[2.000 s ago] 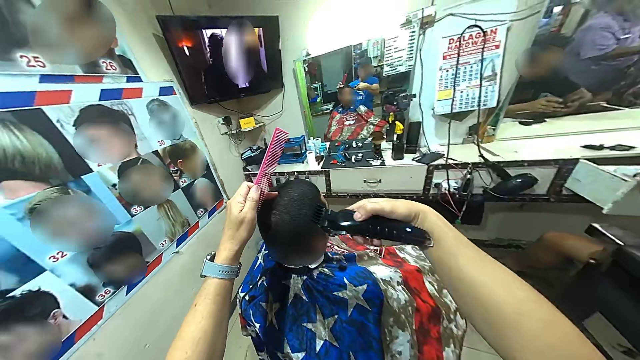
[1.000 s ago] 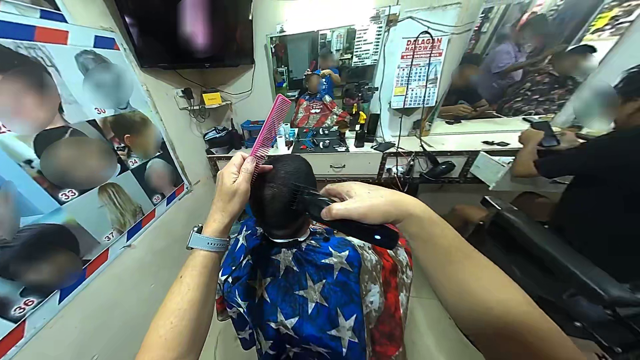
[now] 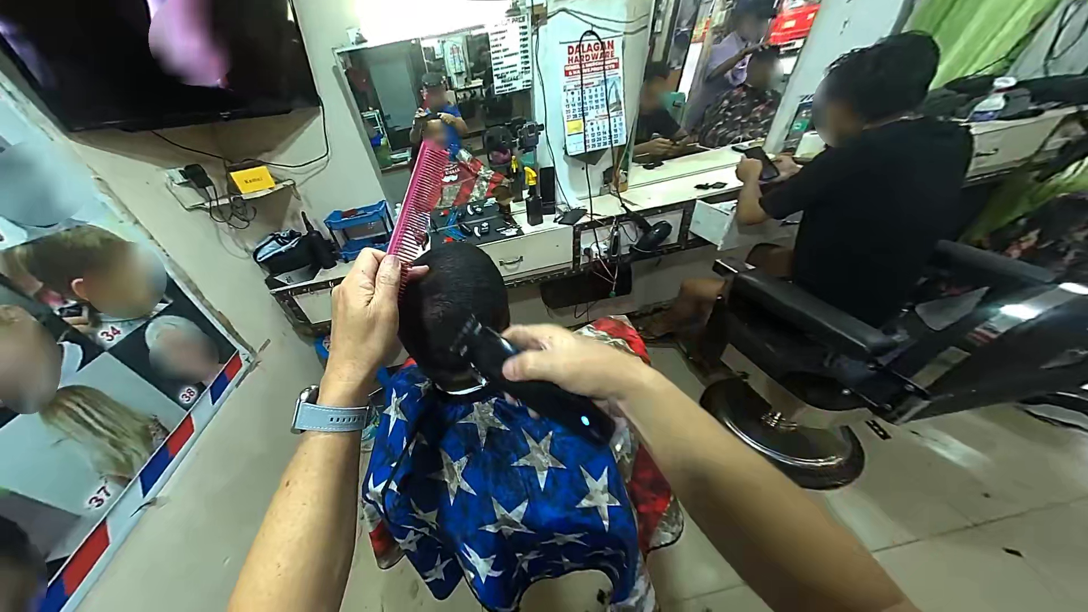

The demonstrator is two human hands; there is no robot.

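Note:
A person with short dark hair [image 3: 455, 293] sits with their back to me, draped in a barber's cape [image 3: 510, 476] with white stars on blue and red-and-white parts. At the left side of that head, my left hand [image 3: 370, 302] holds a pink comb [image 3: 418, 200], its teeth end pointing up. My right hand [image 3: 565, 361] grips a black cordless hair clipper [image 3: 544, 387] with a small light on its body. The clipper's comb-like end touches or nearly touches the lower back right of the head.
A counter with drawers [image 3: 531, 255] and a mirror [image 3: 442, 102] stand ahead. At right, another person in a black shirt [image 3: 875, 204] holds a phone beside a black barber chair [image 3: 824, 323]. A poster wall [image 3: 127, 408] runs along the left, below a television [image 3: 170, 59].
The view has swung right and down. The clipper has moved from the right side of the head to its lower back. The comb stays at the left side.

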